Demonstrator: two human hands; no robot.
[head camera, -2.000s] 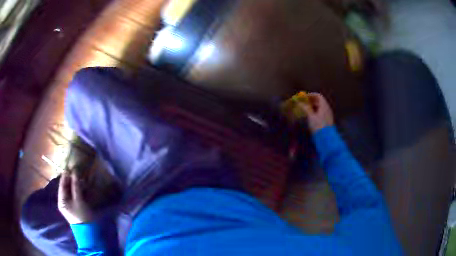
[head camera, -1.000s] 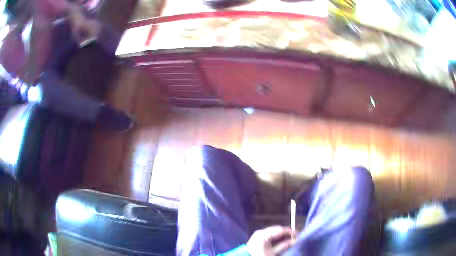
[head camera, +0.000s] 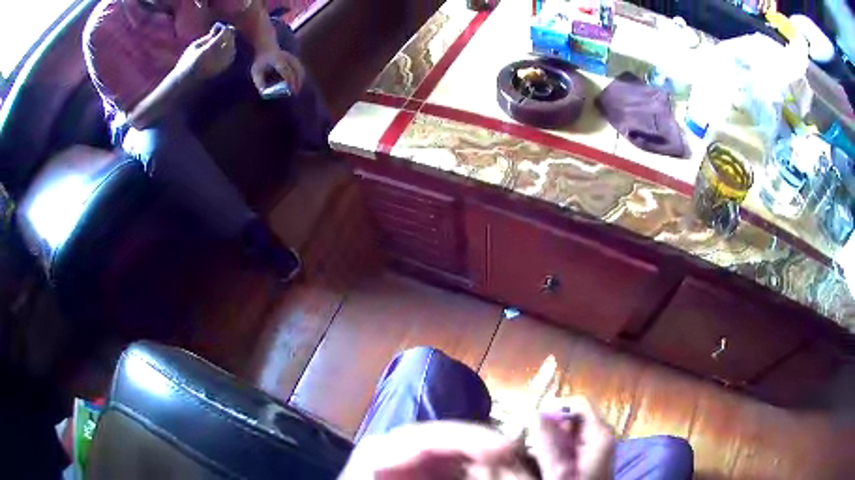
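Note:
My left hand (head camera: 441, 452) is blurred at the bottom edge, its fingers reaching right. A thin white cigarette (head camera: 543, 375) sticks up at its fingertips, close to my other hand. My right hand (head camera: 574, 441) is curled beside it, also blurred. A small dark spot shows at its top; I cannot tell whether it is a held object. The hands overlap or nearly touch above my lap, and their exact grip is hidden by blur.
A marble-patterned table (head camera: 525, 169) ahead bears a round ashtray (head camera: 539, 111), purple-brown cloth (head camera: 644, 114), printed boxes (head camera: 572, 39), a glass mug of yellow-green tea (head camera: 722, 187) and clear glassware. A person (head camera: 178, 94) sits at upper left. A dark leather armrest (head camera: 206, 412) is at lower left.
The view has swung from the sofa to the table. The yellow-orange item in my right hand earlier is out of sight. My right hand has come beside my left.

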